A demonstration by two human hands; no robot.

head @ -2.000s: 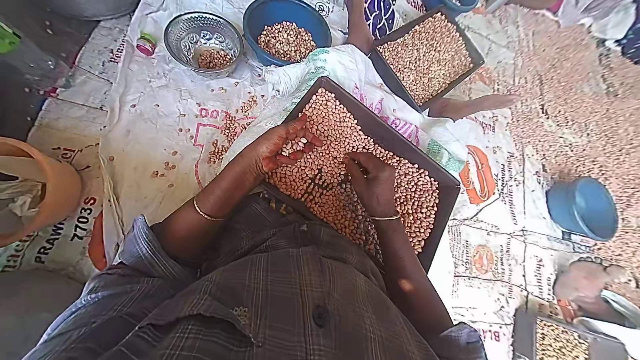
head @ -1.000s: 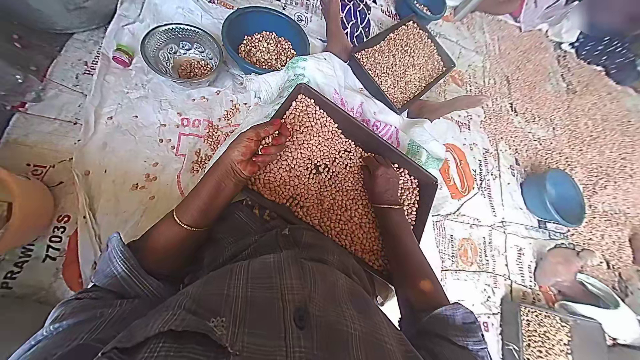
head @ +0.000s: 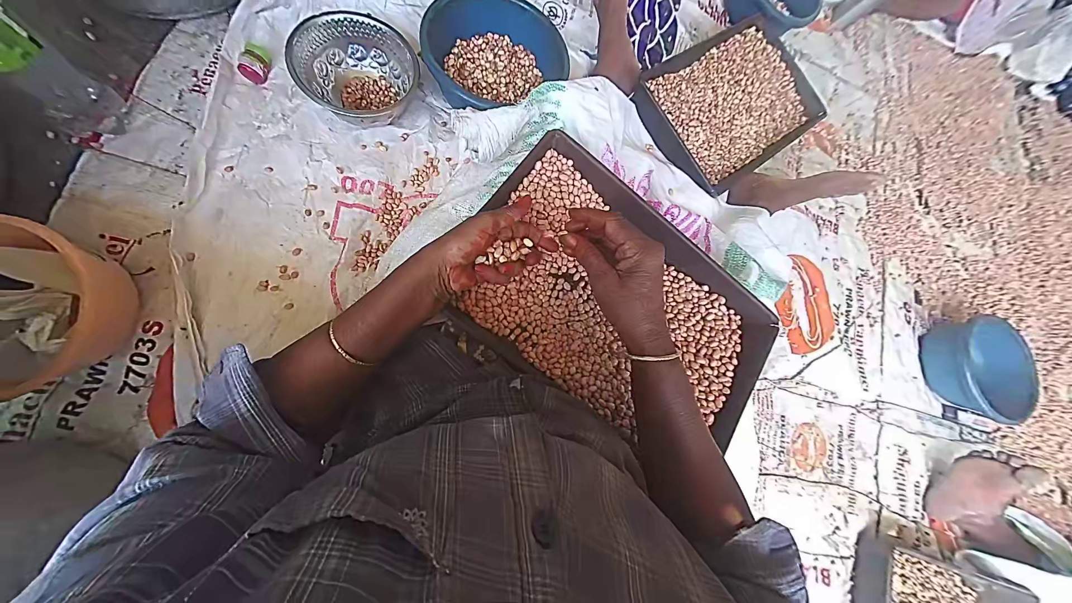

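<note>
A dark rectangular tray (head: 758, 335) filled with pinkish nuts or seeds (head: 569, 322), possibly peanuts, lies against my lap. Over its left part my left hand (head: 494, 247) is cupped palm up around several paler nuts (head: 507, 249). My right hand (head: 618, 272) is over the middle of the tray, its thumb and index finger brought together near the fingertips of my left hand. Whether anything is pinched between them cannot be told. A thin bangle circles each wrist.
Beyond the tray stand a metal bowl (head: 303, 54) and a blue basin (head: 536, 33), both with nuts, and another filled tray (head: 816, 105) beside a person's legs (head: 779, 189). An orange tub (head: 109, 293) is left; a blue bucket (head: 980, 368) and a foot (head: 976, 490) are right. Nuts lie scattered on printed sacks (head: 251, 201).
My right hand has moved left from the tray's right part towards my left hand. My left hand now shows nuts in its palm, as it did two seconds ago.
</note>
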